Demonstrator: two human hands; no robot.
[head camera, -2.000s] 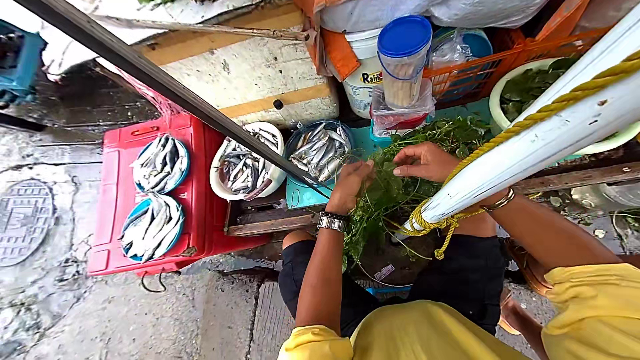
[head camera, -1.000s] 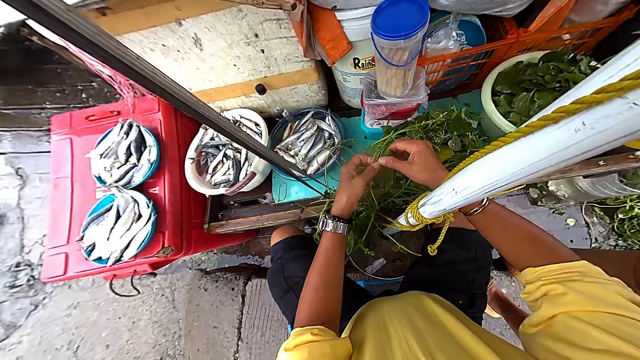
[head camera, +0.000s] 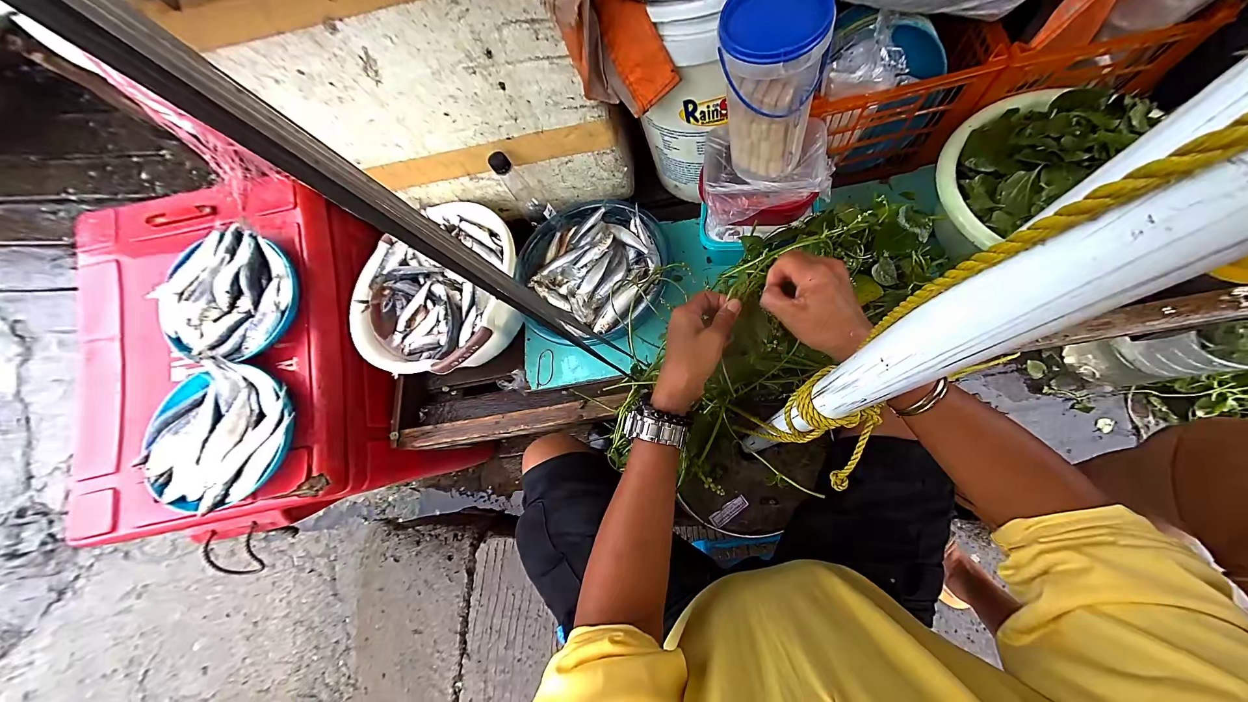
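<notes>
A heap of leafy green stems point(head camera: 877, 244) lies across the turquoise board and hangs down over my lap. My left hand point(head camera: 697, 341), with a metal-band watch point(head camera: 655, 426) at its wrist, pinches a thin green stem between thumb and fingertips. Just to its right, my right hand point(head camera: 817, 302) is curled over the greens, thumb and forefinger together; whether a stem is between them I cannot tell. A bangle point(head camera: 924, 398) circles the right wrist. Beneath the stems, between my knees, a round dark surface point(head camera: 751, 487) partly shows.
A white pole point(head camera: 1004, 253) with yellow rope slants over my right forearm; a dark pole point(head camera: 322, 156) crosses at left. Small fish fill a blue basin point(head camera: 655, 322), a white basin point(head camera: 507, 331) and two plates on a red cooler point(head camera: 107, 370). A basin of leaves point(head camera: 951, 195) stands at right.
My two hands, apart two seconds ago, came together over the greens and are now slightly apart again. The view has shifted somewhat.
</notes>
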